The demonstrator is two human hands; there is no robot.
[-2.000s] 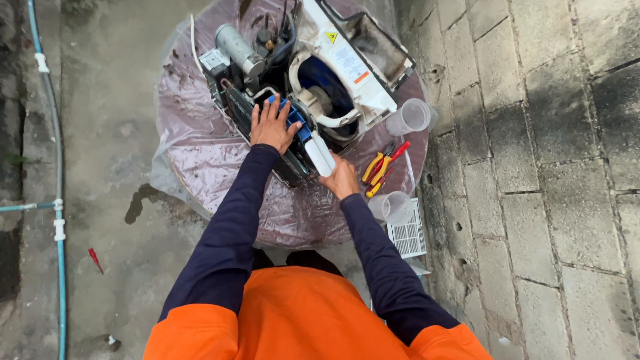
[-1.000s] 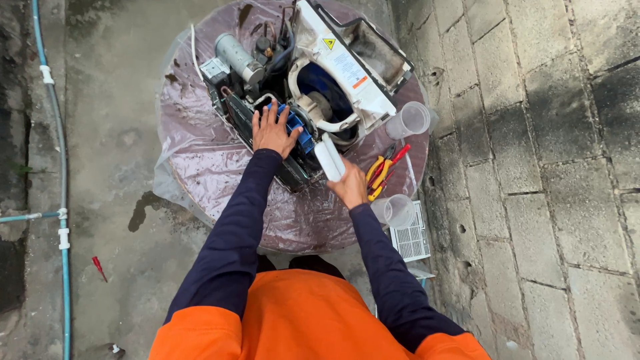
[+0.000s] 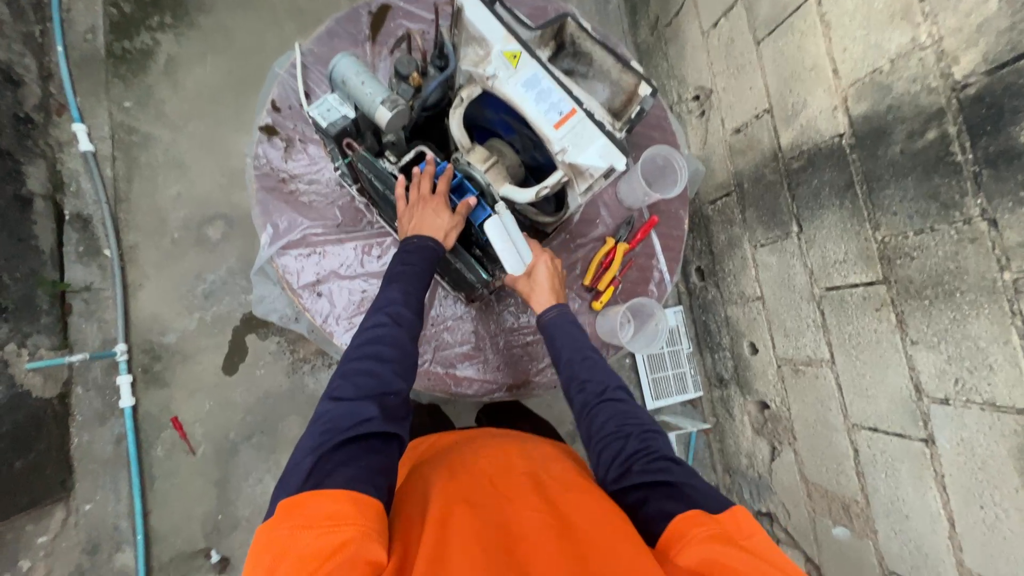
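Observation:
A partly dismantled appliance with a white housing (image 3: 580,132), a grey cylinder (image 3: 368,90) and a dark finned panel (image 3: 382,192) lies on a round table under clear plastic sheeting. My left hand (image 3: 428,204) rests with spread fingers on the blue plastic part (image 3: 474,200) set beside the finned panel; whether it grips anything cannot be told. In my right hand (image 3: 540,276) is a white flat-bladed piece (image 3: 508,240), possibly a brush or scraper, its far end close to the blue part. The right fingertips are partly hidden beneath it.
Yellow-handled pliers (image 3: 614,260) and red-handled tools lie right of my right hand, between two clear plastic cups (image 3: 652,176). A white vent grille (image 3: 670,360) sits by the block wall (image 3: 840,264). A red screwdriver (image 3: 182,434) and blue pipe (image 3: 130,472) are on the floor at left.
The white piece in my right hand has shifted slightly and changed its tilt. My left hand stays on the blue part.

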